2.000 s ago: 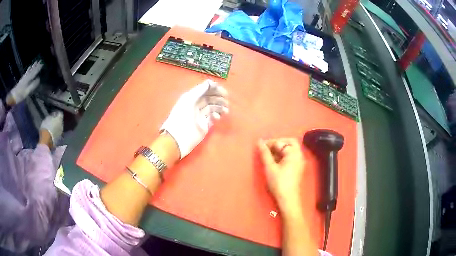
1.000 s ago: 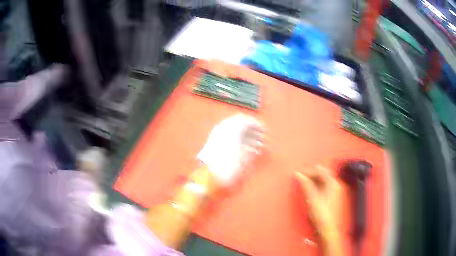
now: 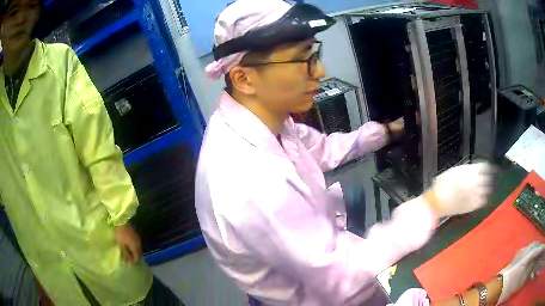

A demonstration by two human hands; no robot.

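Observation:
A green circuit board (image 3: 530,206) lies on the orange-red mat (image 3: 460,263) at the right edge of the picture, partly cut off. My left hand (image 3: 524,270), in a white glove, is over the mat at the lower right, in front of the board and apart from it. The picture's edge cuts its fingers off, so I cannot tell whether they are open or closed. A watch and a bracelet are on its wrist. My right hand is out of the picture.
A person in pink (image 3: 269,203) stands at the left of the mat, one gloved hand (image 3: 463,188) near its far side, the other arm at a black rack (image 3: 439,95). Another person in yellow-green (image 3: 66,155) stands at far left by a blue-framed rack (image 3: 173,101). White paper (image 3: 530,149) lies beyond the mat.
My view has swung left and up, bringing both people and the racks into view. My right hand, the scanner, the tray and the conveyor have left the picture.

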